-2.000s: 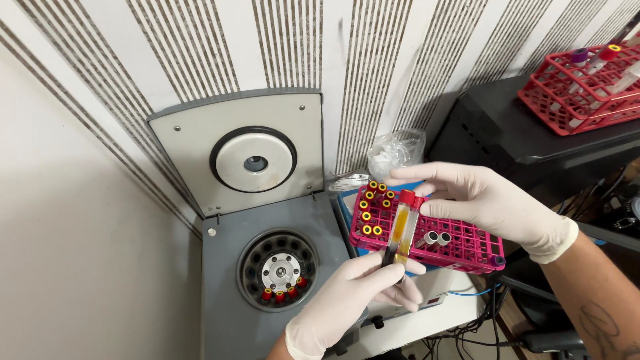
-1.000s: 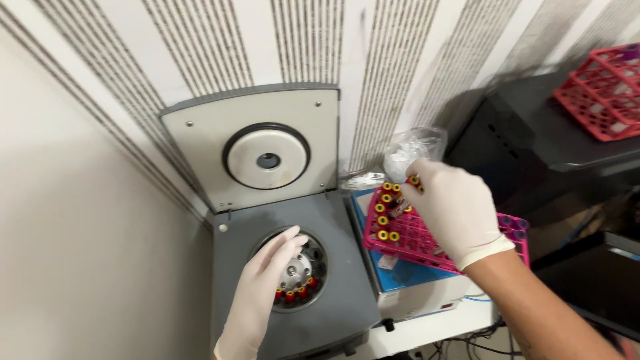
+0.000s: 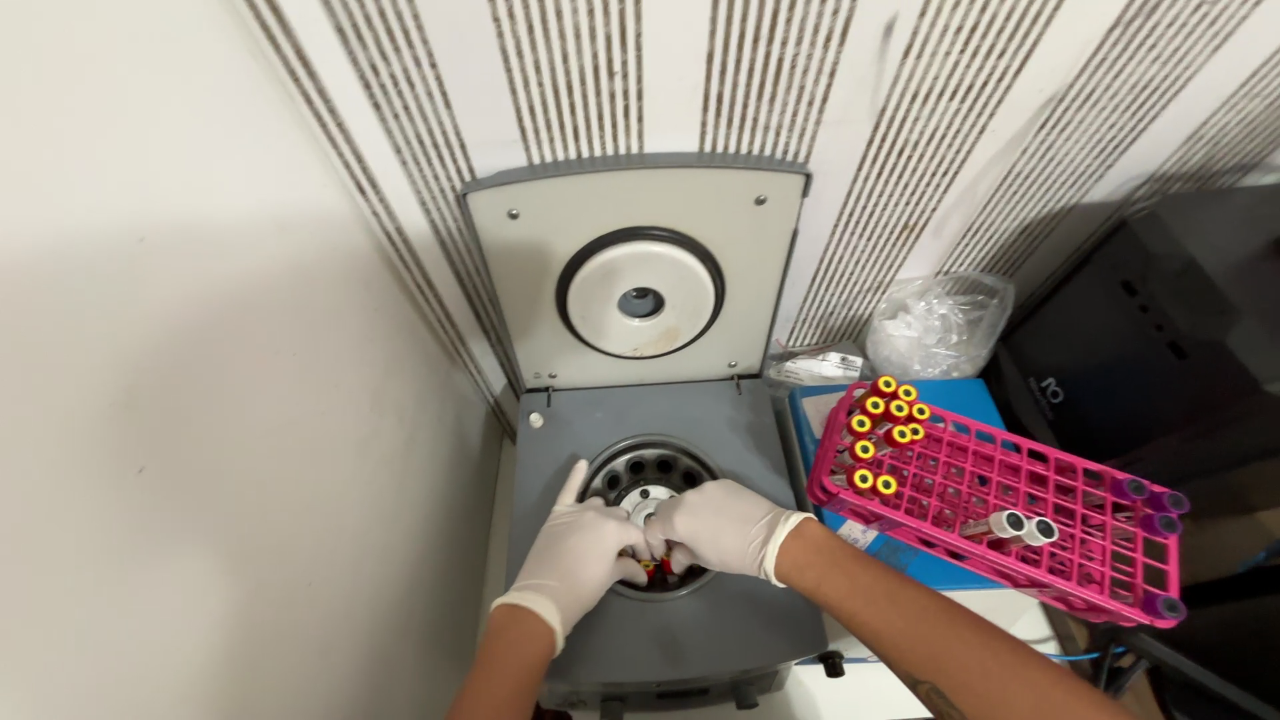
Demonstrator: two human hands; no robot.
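Both gloved hands reach into the round bowl of a grey benchtop centrifuge (image 3: 660, 625), whose lid (image 3: 640, 290) stands raised behind it. My left hand (image 3: 575, 550) is at the bowl's front left, fingers bent at a red-and-yellow-capped blood tube (image 3: 648, 568). From the right, my right hand (image 3: 720, 530) has its fingertips at another red-capped tube (image 3: 668, 566) in the rotor (image 3: 640, 498). The fingers hide most of the front slots, so a firm hold cannot be told. Slots at the back of the rotor show dark openings.
Right of the centrifuge, a pink tube rack (image 3: 1000, 470) rests on a blue box (image 3: 960, 400), holding several yellow-and-red-capped tubes (image 3: 862, 450), white-capped tubes (image 3: 1008, 524) and purple-capped tubes (image 3: 1160, 524). Behind it lie a clear plastic bag (image 3: 940, 325) and black equipment (image 3: 1140, 320).
My right hand has moved left from the pink rack into the centrifuge bowl. My left hand is now lower over the rotor's front, beside it. Two seconds ago both hands held tubes above the rack.
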